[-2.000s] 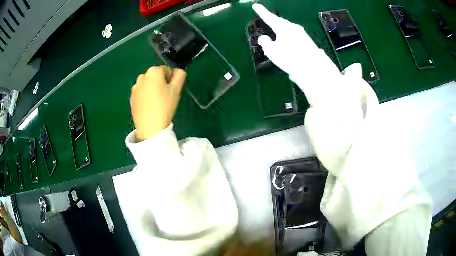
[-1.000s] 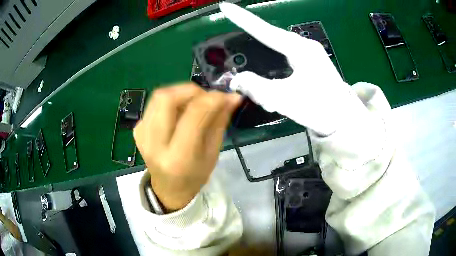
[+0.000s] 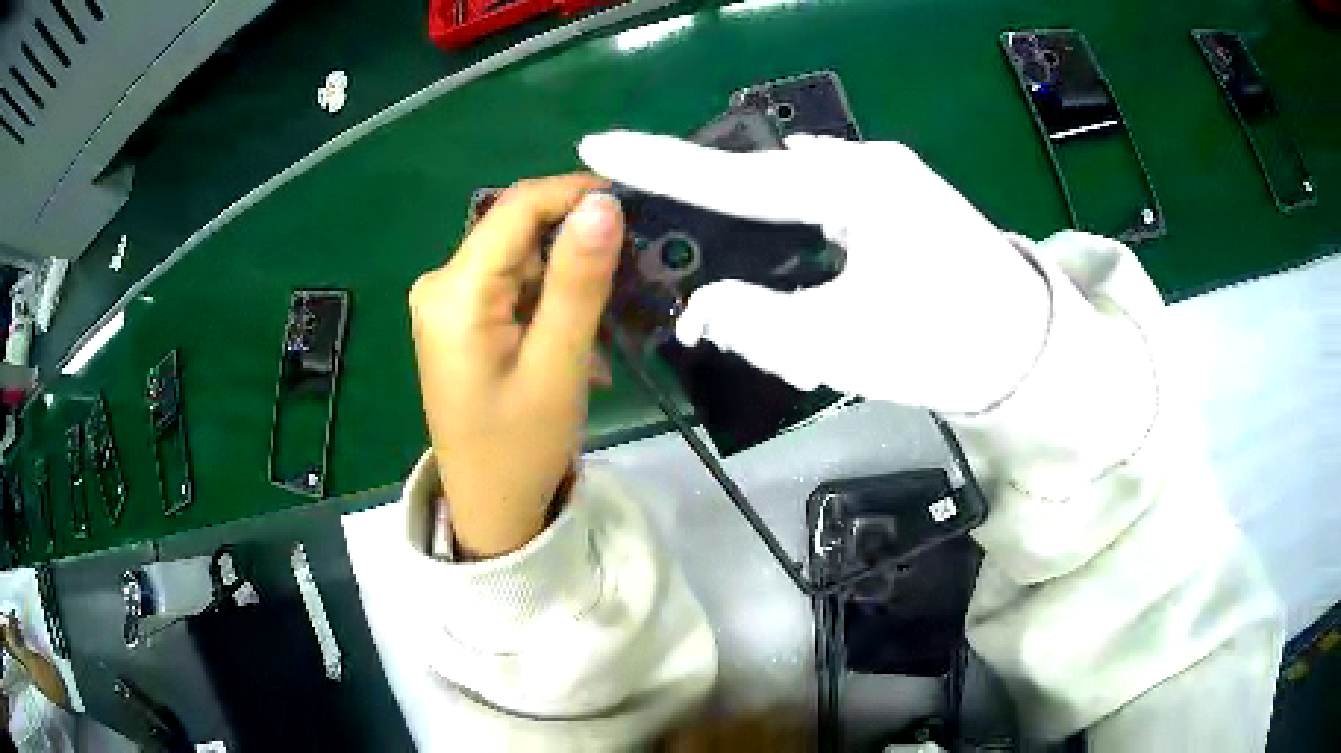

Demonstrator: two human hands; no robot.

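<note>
A dark phone middle frame (image 3: 743, 386) is held above the belt's near edge, its camera end up and left, its thin rim and white label low and right over the stack. My gloved right hand (image 3: 882, 272) grips it across the camera end, fingers above and thumb below a round hole. My bare left hand (image 3: 515, 346) pinches the left corner of the camera end. Whether it holds a small film there cannot be told. Stacked dark frames (image 3: 893, 625) lie on the white bench surface below, partly covered by the held frame.
The green belt (image 3: 441, 353) carries spaced frames at left (image 3: 310, 390) and right (image 3: 1084, 125), and others partly behind my hands. A red tray (image 3: 493, 15) is beyond. A pale strip (image 3: 315, 611) and dark looped handles (image 3: 225, 577) lie on the dark side surface. A person's arm shows at lower left.
The frame came off the belt into my right hand, and its lower end has swung down and right over the stack. My left hand moved from its near edge to the camera corner. Belt frames have shifted left.
</note>
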